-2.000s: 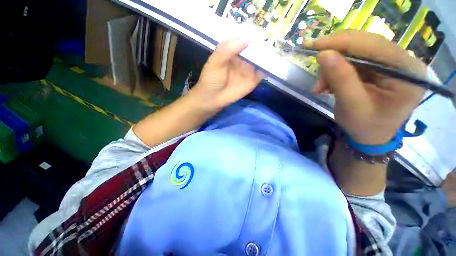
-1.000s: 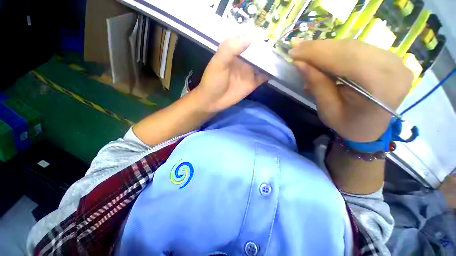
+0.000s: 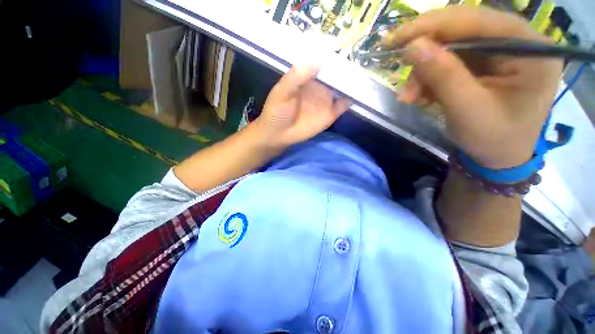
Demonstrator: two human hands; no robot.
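Observation:
My right hand (image 3: 486,88) holds dark tweezers (image 3: 522,48), lying nearly level, with the tip over the near end of a circuit board (image 3: 372,49). The tip is blurred, and whether it touches a part cannot be told. More boards with yellow-green strips lie side by side, partly hidden behind my right hand. Thin dark wires and small round parts show at the board's near end. My left hand (image 3: 297,107) rests at the line rail (image 3: 261,55), thumb on top and fingers below the edge, with no object in it.
Cardboard sheets (image 3: 163,72) stand below the bench at the upper left. Green-blue boxes (image 3: 29,169) are on the green floor at far left. A blue cord (image 3: 569,85) runs from my right wrist strap (image 3: 509,171). Grey clothing of another person (image 3: 561,280) shows at lower right.
Since one second ago my right hand has moved up and right, and the tweezers have swung from slanting down to nearly level. The view has shifted slightly. My left hand keeps its place at the rail.

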